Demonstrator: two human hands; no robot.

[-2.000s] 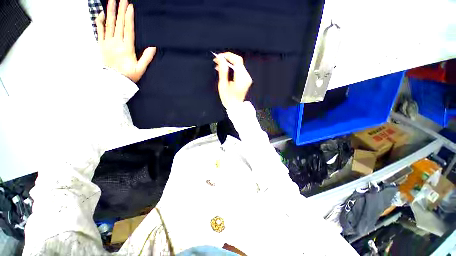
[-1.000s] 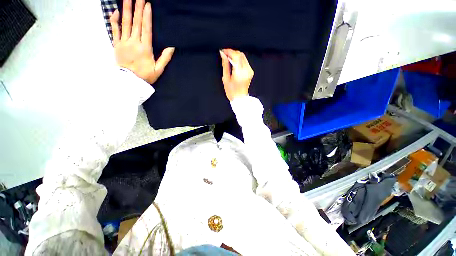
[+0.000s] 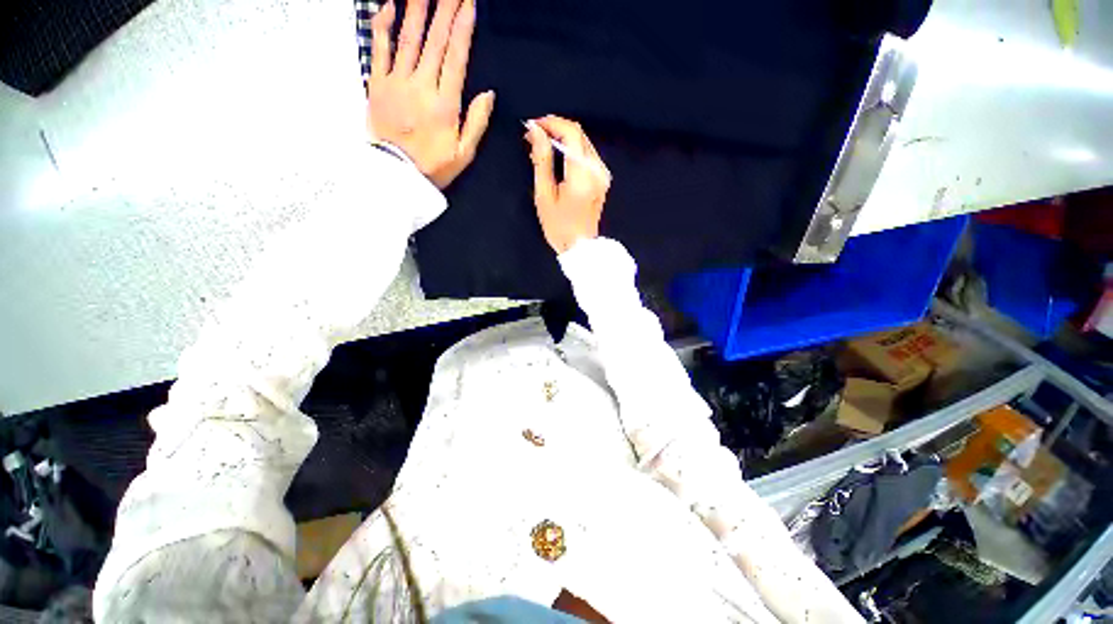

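Observation:
A dark navy-black garment panel (image 3: pixel 696 171) lies flat on the white table, its lower edge near the table's front edge. A strip of black-and-white checked cloth (image 3: pixel 365 37) shows along its left edge. My left hand (image 3: pixel 425 92) lies flat with fingers spread on the panel's left part. My right hand (image 3: pixel 571 183) holds a thin white marking pencil (image 3: pixel 564 149) between thumb and fingers, its tip at the dark cloth. A silver metal weight (image 3: pixel 857 152) lies along the panel's right edge.
The white table (image 3: pixel 159 207) extends left and right. A dark fine-patterned cloth (image 3: pixel 61 37) lies at the upper left. A yellow item (image 3: pixel 1066 20) is at the far right. Below the table are a blue bin (image 3: pixel 842 293), cardboard boxes (image 3: pixel 897 366) and a metal shelf with bags.
The view has shifted, so the panel, my left hand and the weight appear further right. My left hand remains flat on the cloth. My right hand still holds the pencil, now nearer my left hand.

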